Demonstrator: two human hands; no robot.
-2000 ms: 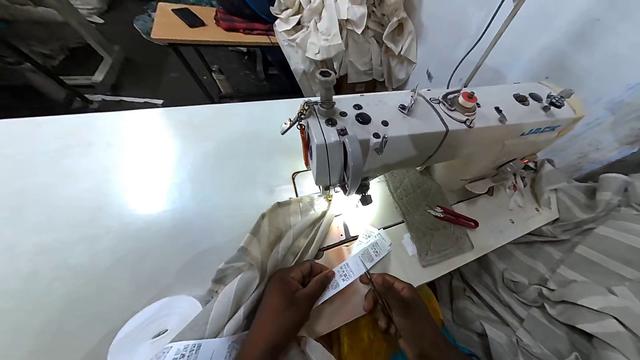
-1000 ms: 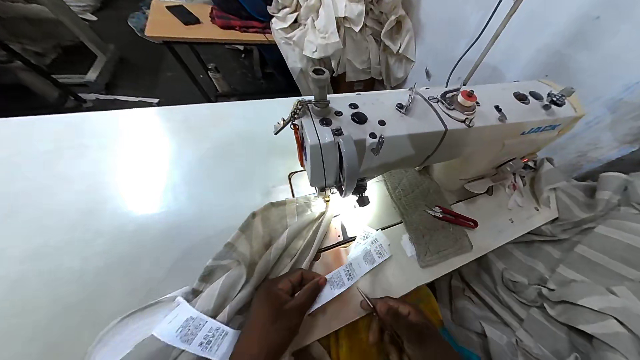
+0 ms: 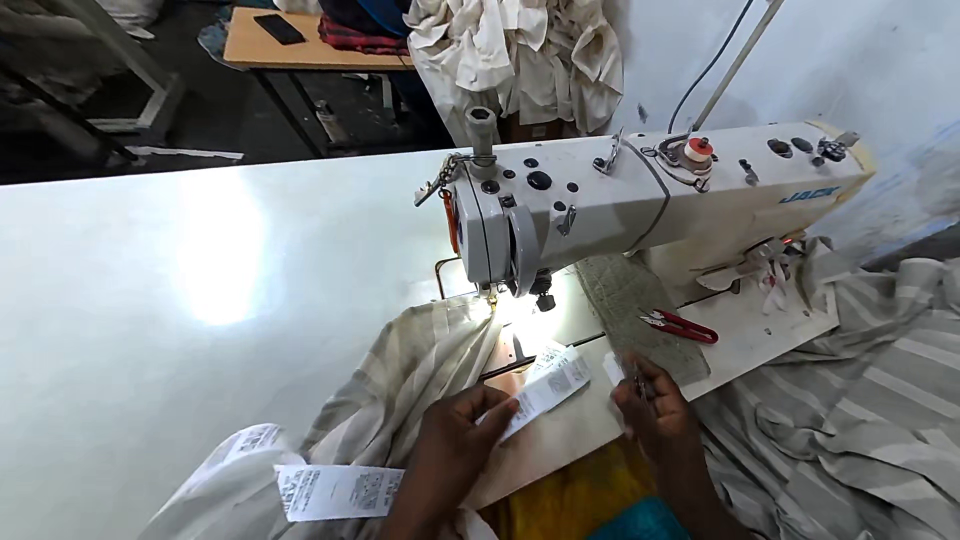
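Note:
My left hand (image 3: pixel 465 439) pinches a strip of white printed labels (image 3: pixel 551 390) between thumb and fingers, in front of the sewing machine's needle area. My right hand (image 3: pixel 656 412) is closed around a small metal tool, partly hidden by the fingers; its kind I cannot tell. A small white piece (image 3: pixel 613 369) lies at its fingertips. Striped grey-beige fabric (image 3: pixel 390 375) runs from under the needle of the white Jack sewing machine (image 3: pixel 585 202) down to the left. Another part of the label strip (image 3: pixel 341 491) trails left of my left wrist.
Red-handled thread snips (image 3: pixel 679 327) lie on a grey-green cloth pad (image 3: pixel 645 315) beneath the machine arm. More striped fabric (image 3: pixel 847 397) is heaped at the right. Behind the white worktable (image 3: pixel 135 262) stand a small wooden table (image 3: pixel 262 52) with a phone and a pile of cream cloth (image 3: pixel 517 60).
My right hand has moved up and right, away from the label strip, toward the cloth pad. My left hand still holds the labels. The white roll seen at the lower left two seconds ago no longer shows.

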